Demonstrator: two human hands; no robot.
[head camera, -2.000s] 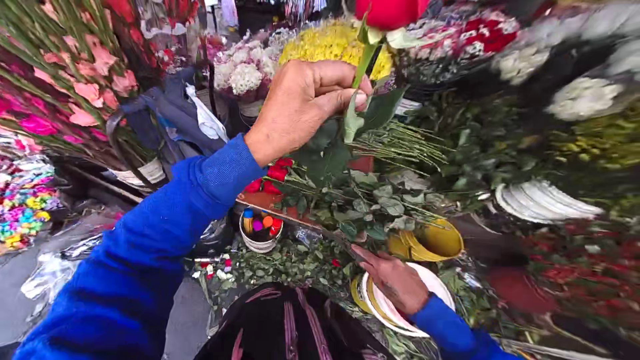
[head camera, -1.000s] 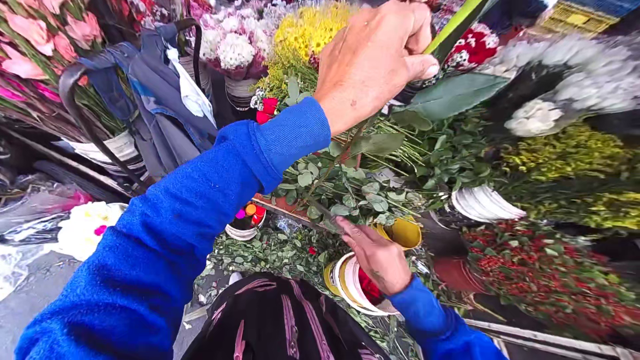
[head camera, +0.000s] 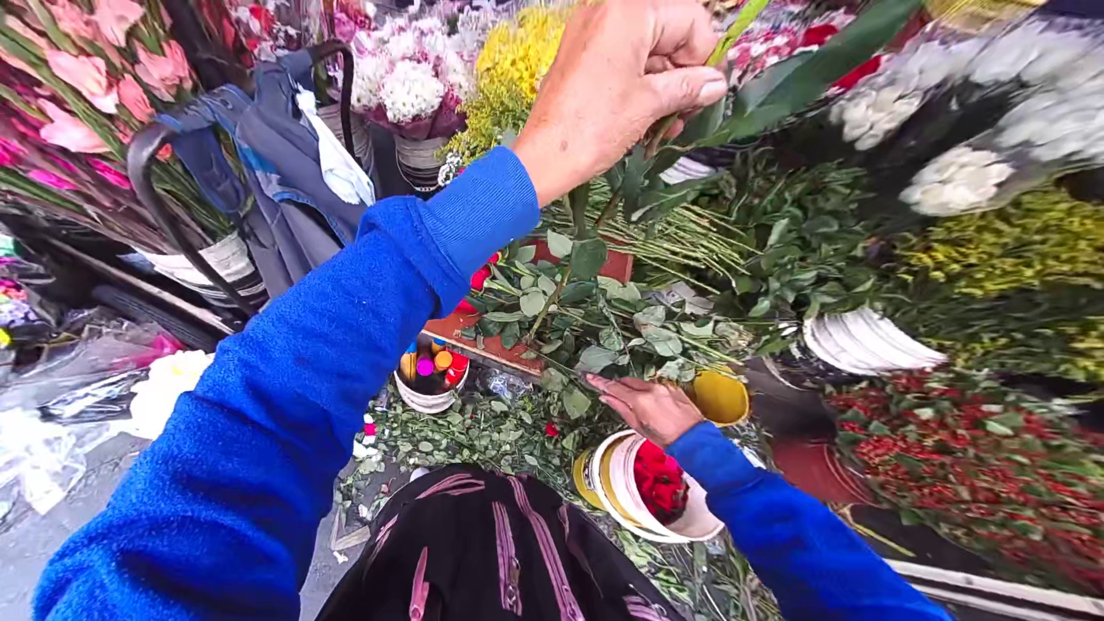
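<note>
My left hand (head camera: 625, 95), raised at the top centre, pinches a green rose stem (head camera: 742, 26) between thumb and fingers; its flower head is out of view. Long leaves hang from the stem beside the hand. Lower down, my right hand (head camera: 651, 410) has its fingers stretched toward leafy cut stems (head camera: 621, 332); whether it holds anything is hidden. These stems lie over a reddish-brown board (head camera: 487, 345). Just below the right hand, a white bucket (head camera: 703, 522) holds red roses (head camera: 660, 483).
A small bucket (head camera: 429, 401) with colourful items stands left of the board. Beyond it, a dark jacket (head camera: 293, 172) hangs on a black metal frame (head camera: 142, 172). A yellow bucket (head camera: 723, 397) and red-berried branches (head camera: 957, 466) are at right. Cut leaves (head camera: 457, 440) litter the ground.
Two seconds ago the red rose head showed above my left hand; now it is out of view. The left hand has risen in view. The view has shifted.
</note>
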